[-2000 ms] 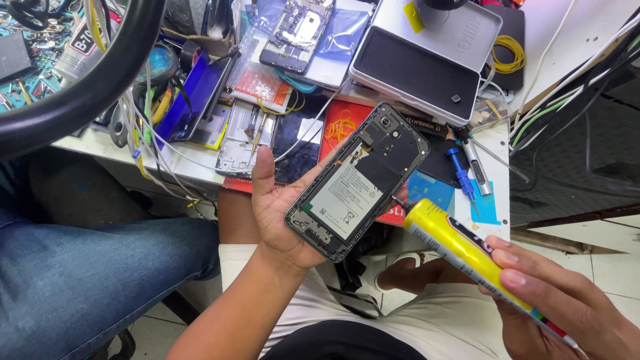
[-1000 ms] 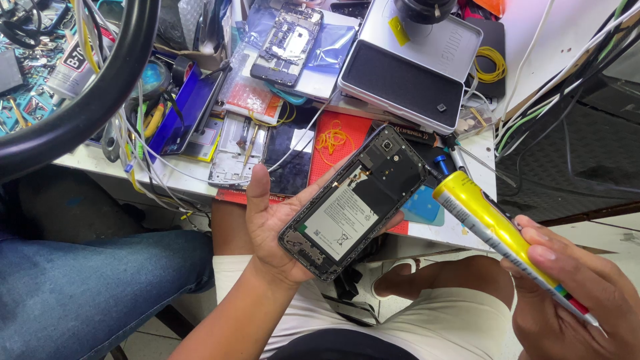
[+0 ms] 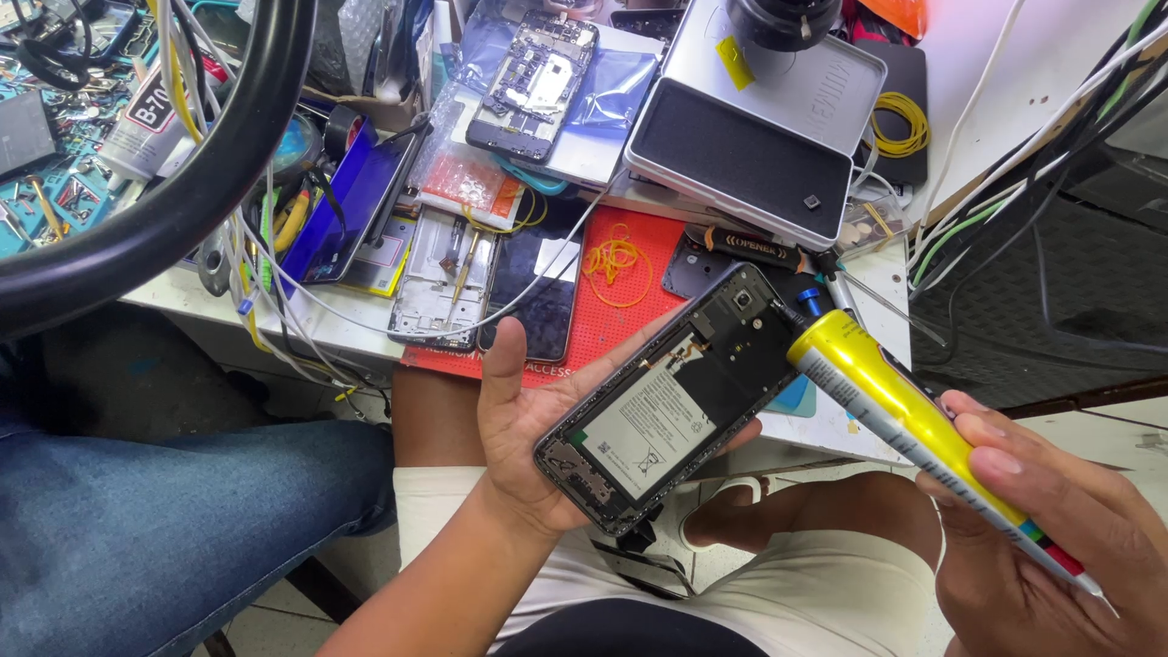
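Note:
My left hand lies palm up under a smartphone with its back cover off, thumb raised beside it. A white battery label and a camera lens near the far end show on the phone's inner side. In my right hand is a yellow tube of glue, slanting toward the phone. The tube's dark nozzle reaches the phone's right long edge near the camera; whether it touches cannot be told. Behind the phone, a red mat carries loose yellow rubber bands.
Beyond stand a metal tin with dark foam, an opened phone, a blue tray and a black-handled opener. A thick black ring and hanging cables fill the left. A person's jeans-clad leg is at left.
The glue tube's nozzle has moved from beside the phone's lower right edge up along it toward the camera end. My left hand still holds the phone.

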